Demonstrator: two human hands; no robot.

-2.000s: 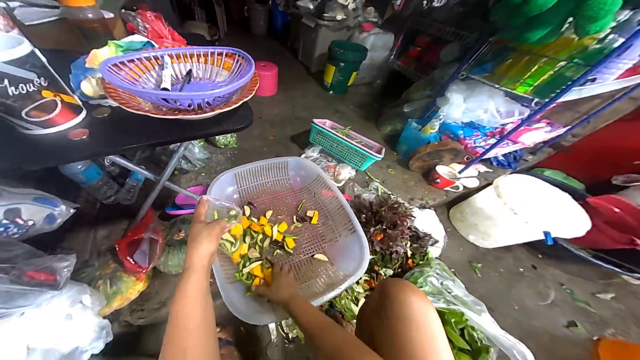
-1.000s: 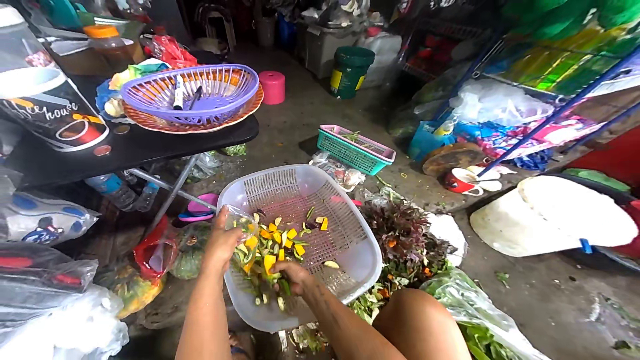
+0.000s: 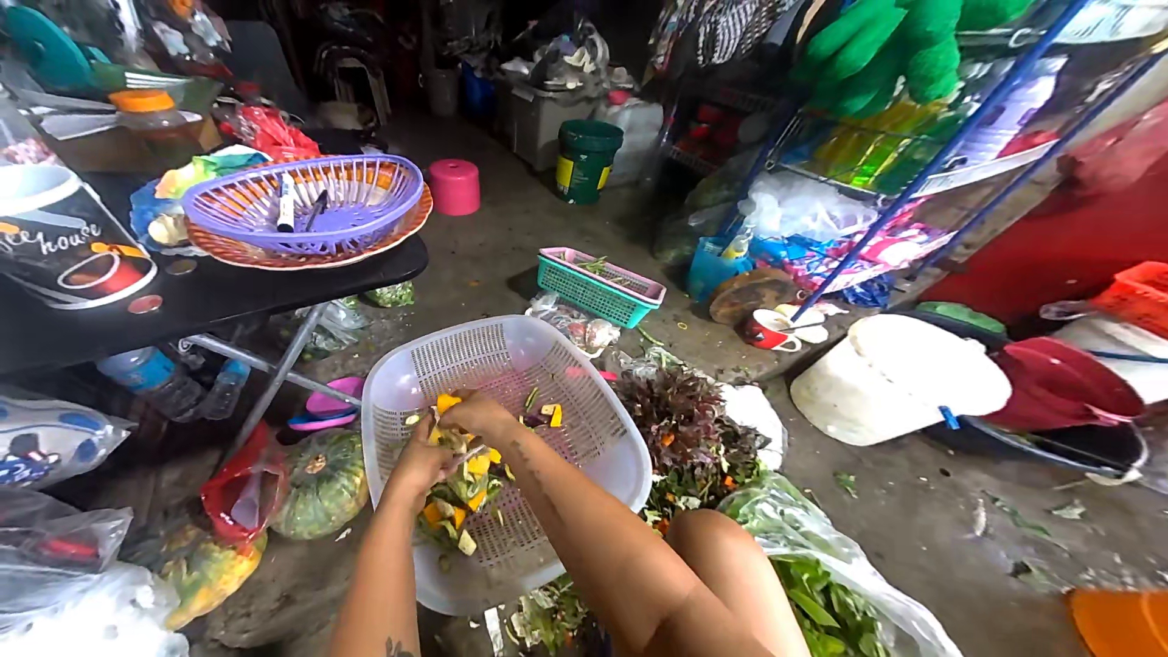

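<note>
A white plastic colander basket (image 3: 584,438) stands low in front of me, with cut vegetable pieces (image 3: 479,465), yellow-orange and green, heaped in its left half. My left hand (image 3: 422,461) is over the basket's left side, fingers curled around what looks like part of a clear plastic bag, partly hidden. My right hand (image 3: 476,412) reaches across to it, its fingers bent at a yellow piece near the left hand; its grip is not clear. Several pieces lie apart near the basket's middle.
Right of the basket lie dark red leafy greens (image 3: 680,420) and a plastic bag of green leaves (image 3: 812,584). A green pumpkin (image 3: 324,484) sits at the left, below a black table (image 3: 365,278). A white bucket (image 3: 876,392) and a teal basket (image 3: 593,290) are farther off.
My right hand has moved from the lower middle of the basket up and left, close beside my left hand. The vegetable pieces are heaped lower in the basket than before.
</note>
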